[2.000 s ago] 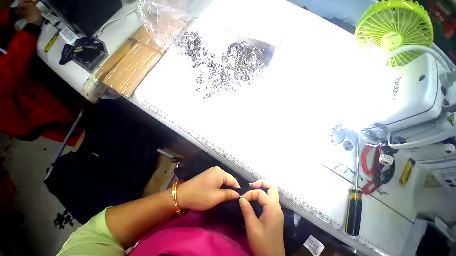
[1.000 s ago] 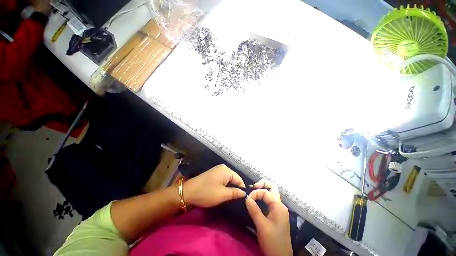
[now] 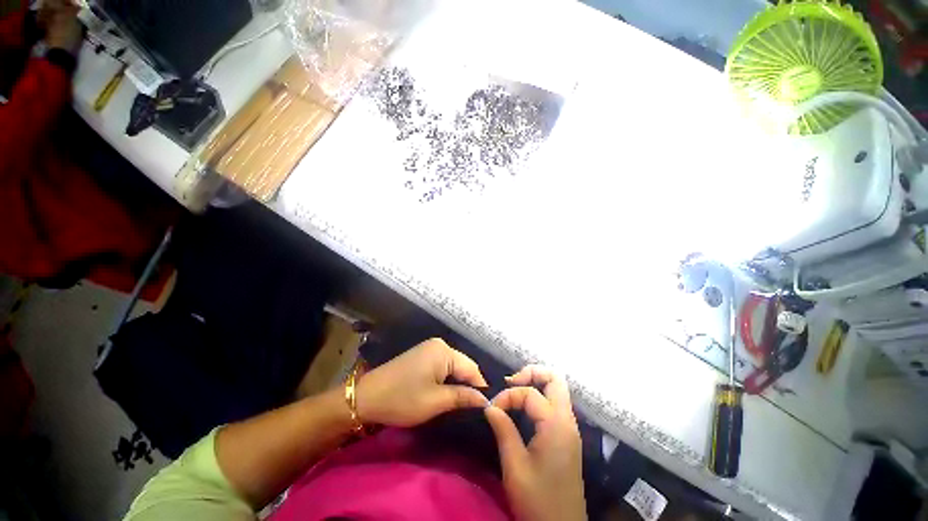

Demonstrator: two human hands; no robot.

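Note:
Dark cloth [image 3: 463,440] lies over the lap, below the table edge. My left hand [image 3: 422,385], with a gold bracelet at the wrist, pinches the cloth between thumb and fingers. My right hand [image 3: 536,432] pinches it right beside, the fingertips of both hands almost touching. A tiny pale bit shows between the fingertips; it is too small to tell what it is. A loose heap of small metal fasteners [image 3: 463,137] lies on the white table [image 3: 611,204].
A screwdriver [image 3: 727,432], red snips [image 3: 758,331] and yellow snips [image 3: 831,346] lie near the sewing machine [image 3: 834,193]. A lime-green fan [image 3: 804,66] stands behind. Tan flat pieces [image 3: 275,132] and a clear bag [image 3: 331,46] are at the left. A person in a red sleeve [image 3: 41,102] is at far left.
The view has shifted slightly, then back. Both hands keep their pinch on the dark cloth, with only small finger movement.

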